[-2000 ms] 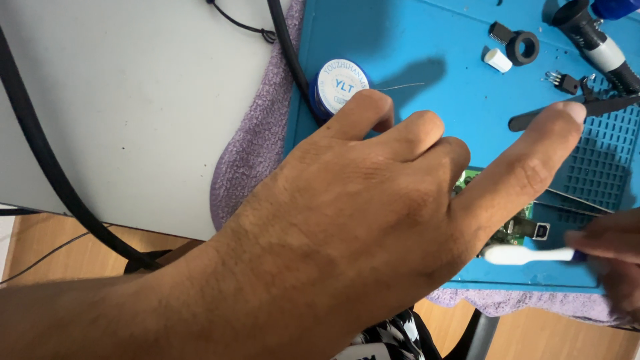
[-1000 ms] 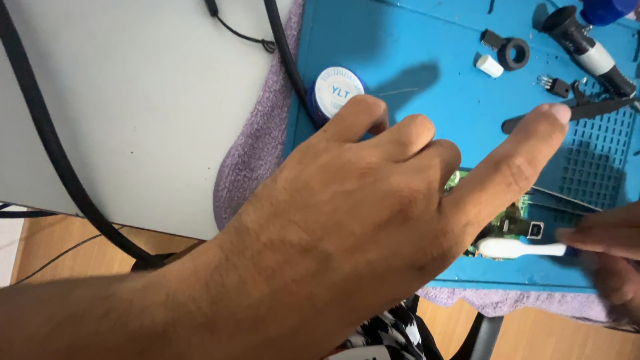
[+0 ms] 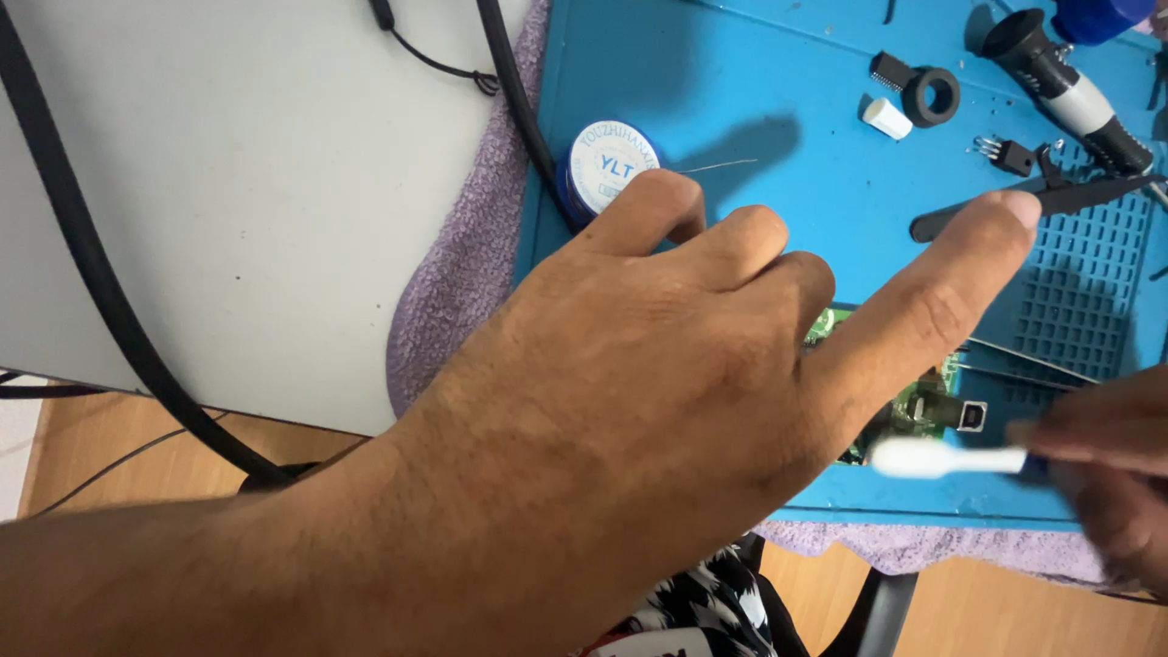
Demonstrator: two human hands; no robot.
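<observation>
My left hand (image 3: 657, 365) reaches across from the left, palm down over a green circuit board (image 3: 931, 401), its index finger extended; the thumb and whatever the palm touches are hidden. At the right edge, blurred, my right hand (image 3: 1104, 465) grips a toothbrush (image 3: 949, 458) with a white head and dark blue handle. The brush head is at the board's lower edge, below a square metal USB connector (image 3: 971, 416). Thin metal tweezers (image 3: 1031, 363) lie between board and right hand, one end hidden. A solder spool (image 3: 610, 164) stands just beyond my left knuckles.
On the blue silicone mat (image 3: 776, 55) lie black tweezers (image 3: 967, 212), a black ring (image 3: 931, 97), a white cylinder (image 3: 886, 119), a chip (image 3: 891, 70), a transistor (image 3: 1009, 157) and a black-and-grey loupe-like tool (image 3: 1063, 91). A purple towel (image 3: 465, 246) lies beneath; a black cable (image 3: 91, 265) crosses the left.
The toothbrush head has shifted slightly left along the board's lower edge, still in my right hand. My left hand keeps the same pose over the board.
</observation>
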